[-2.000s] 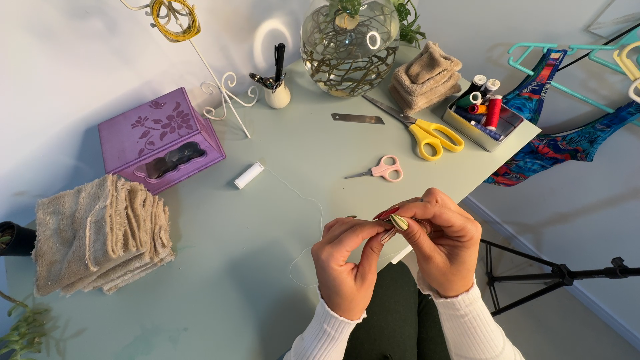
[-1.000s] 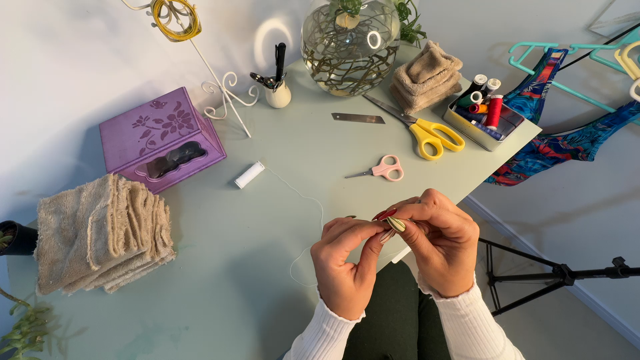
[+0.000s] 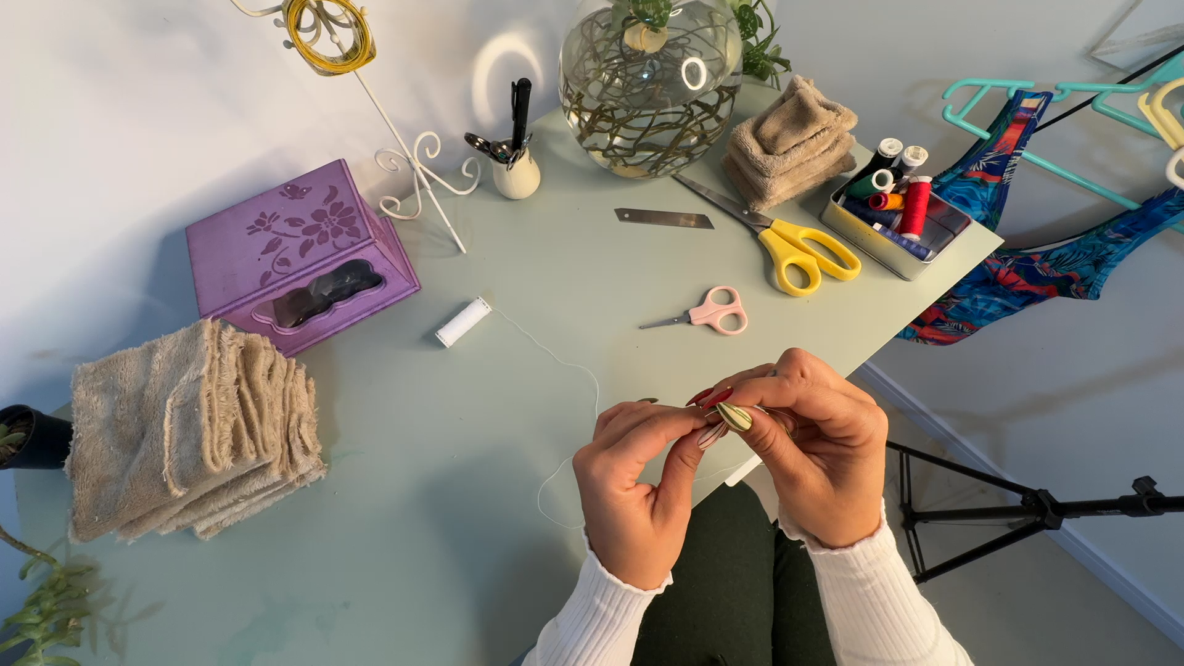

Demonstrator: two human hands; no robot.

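My left hand [image 3: 643, 476] and my right hand [image 3: 814, 439] meet fingertip to fingertip over the table's front edge. Thumb and forefinger are pinched together on each hand. White thread [image 3: 578, 367] runs from a white spool [image 3: 462, 322] lying on the table, curves down and loops beside my left hand. A thin strand also shows below the fingers. Whatever small item sits between the fingertips is hidden, so I cannot tell which hand grips it. Small pink-handled scissors [image 3: 720, 311] lie just beyond my hands, and larger yellow-handled scissors [image 3: 807, 257] lie farther back.
A loose metal blade [image 3: 664, 218] lies near the scissors. A tin [image 3: 916, 264] of coloured spools stands at the right edge, by folded beige cloths [image 3: 791, 143]. Behind are a glass vase [image 3: 647, 102] and pen holder [image 3: 516, 176]. Left are a purple box [image 3: 296, 231] and stacked cloths [image 3: 194, 430].
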